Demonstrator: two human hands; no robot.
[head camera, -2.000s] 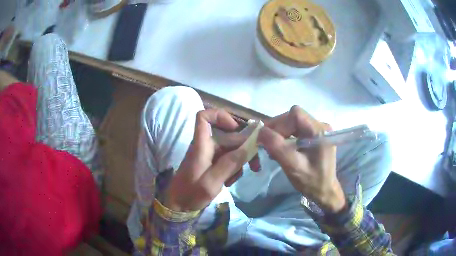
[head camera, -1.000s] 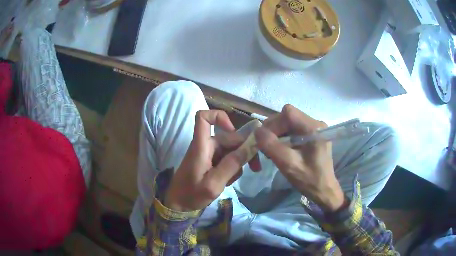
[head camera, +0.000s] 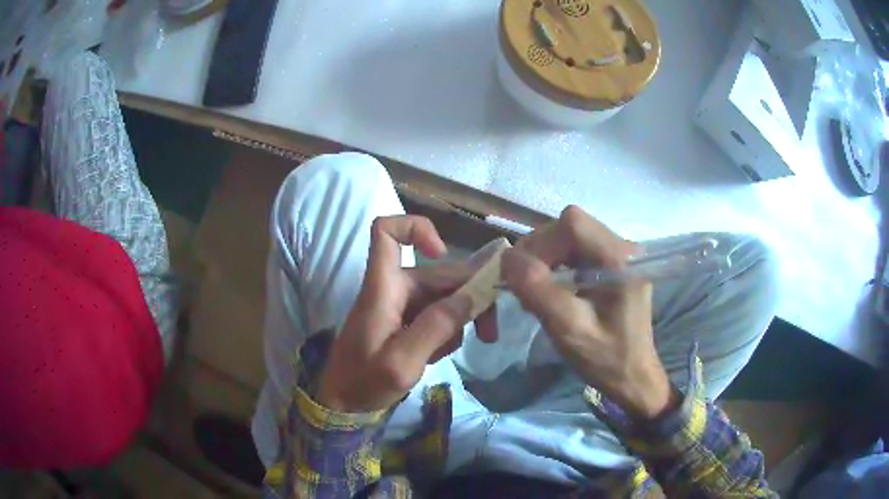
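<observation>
My left hand (head camera: 395, 326) is over my lap, its fingers closed on a small pale piece (head camera: 480, 290) that looks flat and beige. My right hand (head camera: 595, 302) is beside it, fingertips touching near the piece's edge. It holds a slim clear tool (head camera: 673, 261) whose see-through end sticks out to the right past the hand; the tip near the piece is too blurred to make out. A wood-look lid (head camera: 582, 49) sits on a white body (head camera: 560, 109) on the bench beyond my hands.
A black flat rectangle (head camera: 240, 54) lies near the bench edge at the left. White boxes (head camera: 749, 112) and a dark ring-shaped part (head camera: 853, 156) are at the right. The wooden bench edge (head camera: 322, 156) runs beyond my knees. A person in red (head camera: 73, 341) sits at the left.
The view has shifted slightly. The clear tool has changed its tilt a little, and more of the pale piece shows between my hands. Both hands keep their grip.
</observation>
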